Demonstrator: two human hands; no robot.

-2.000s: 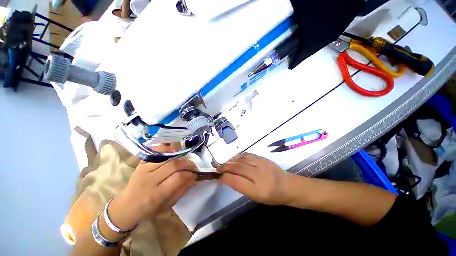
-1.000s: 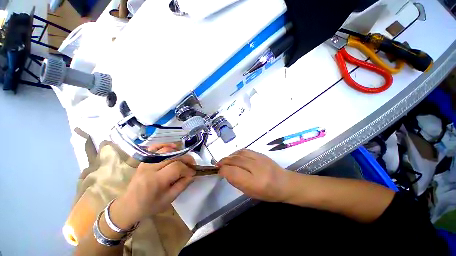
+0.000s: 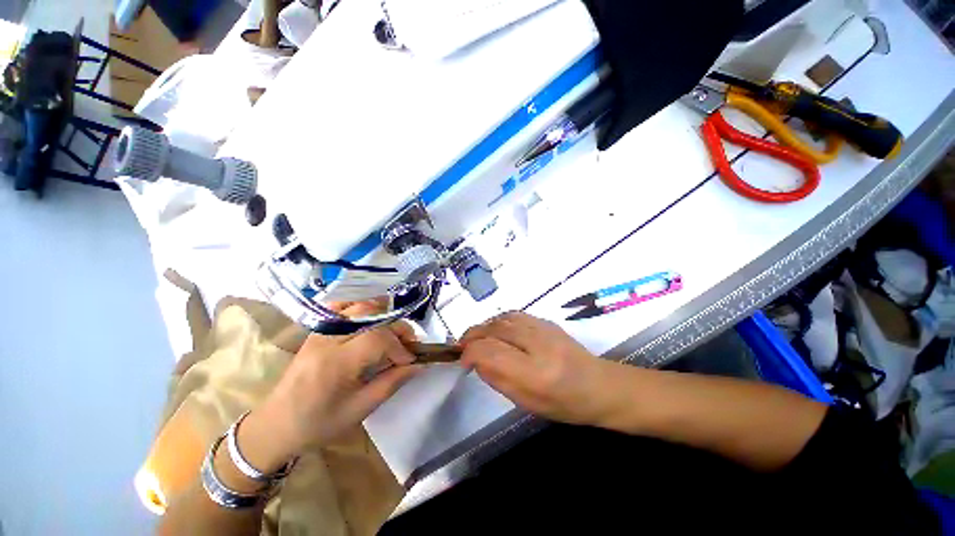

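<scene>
A narrow brown folded edge [image 3: 438,353] is stretched between my two hands, just in front of the needle area. My left hand [image 3: 351,372], with bracelets at the wrist, pinches its left end. My right hand [image 3: 529,361] pinches its right end. The tan cloth [image 3: 241,351] lies bunched under and left of my left hand and hangs off the table. The white sewing machine [image 3: 419,115] stands above my hands. Its curved metal guard [image 3: 346,322] partly covers my left fingertips. The needle itself is hidden.
Pink-and-blue thread snips [image 3: 625,296] lie right of my right hand. Red-handled scissors [image 3: 759,186], a yellow-orange handle and a black-and-yellow screwdriver [image 3: 853,121] lie farther right. A ruler strip [image 3: 780,267] follows the table's front edge. Cloth scraps [image 3: 901,314] and a blue bin [image 3: 780,356] are below.
The camera view has shifted slightly. Both hands stay in nearly the same place, still pinching the brown edge, which now shows at a slightly different tilt.
</scene>
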